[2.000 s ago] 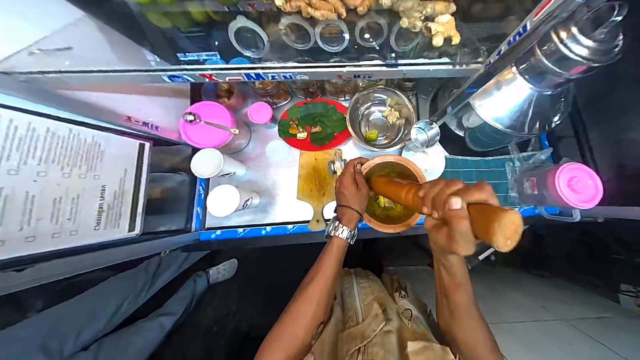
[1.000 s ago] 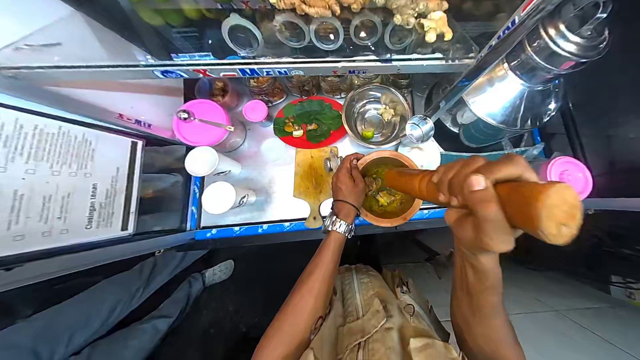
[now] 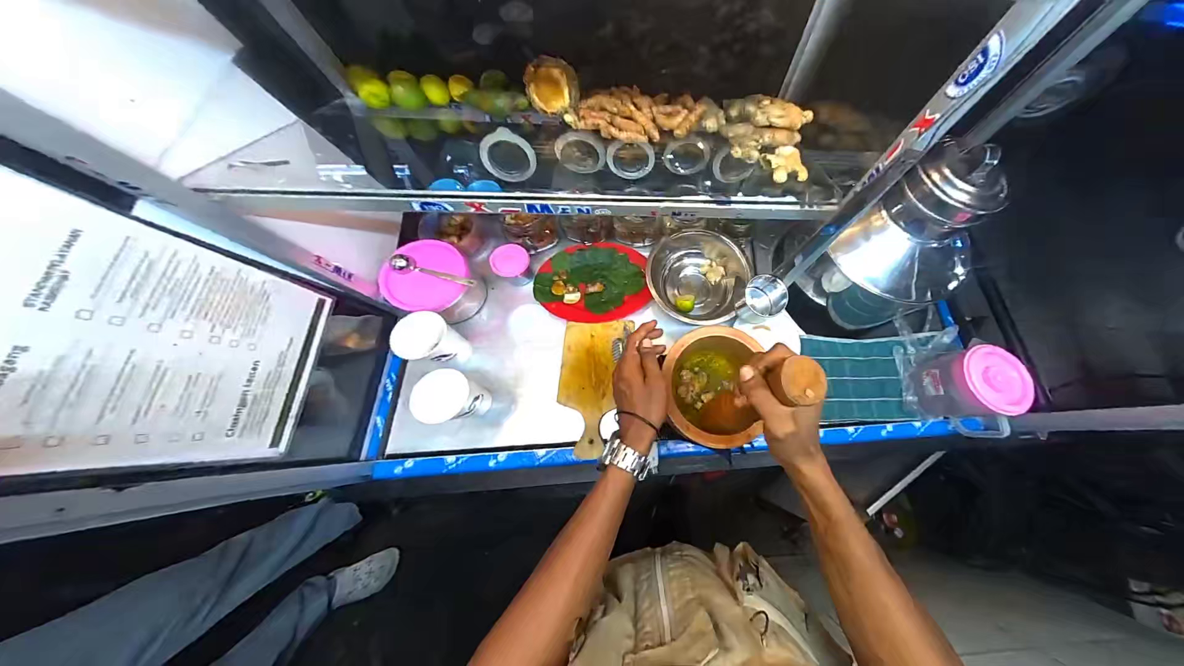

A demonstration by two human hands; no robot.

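My right hand [image 3: 780,407] grips a thick wooden pestle [image 3: 801,380], whose lower end rests in a round mortar [image 3: 680,421] at the counter's front edge. Inside the mortar lie greenish liquid and crushed pieces [image 3: 700,379]. My left hand [image 3: 640,375], with a metal watch at the wrist, is at the mortar's left rim, fingers partly spread; whether it touches the rim is unclear. A yellow wooden cutting board [image 3: 583,365] lies left of that hand, a metal utensil partly hidden beside the fingers. Behind the mortar stands a steel bowl [image 3: 661,277] with a lime and pale pieces.
A red plate [image 3: 546,310] holds green leaves and root pieces. White cups [image 3: 439,396], pink-lidded containers [image 3: 421,291] and a metal cup [image 3: 766,295] stand around. Right are a green cloth [image 3: 856,379] and a steel urn [image 3: 902,250]. A glass shelf holds ginger [image 3: 629,113]. A person's legs [image 3: 231,592] are at left.
The pestle, earlier slanting far out to the right, now stands steeper in the mortar, and my right hand is nearer the mortar. My left hand's fingers have spread. The view has shifted.
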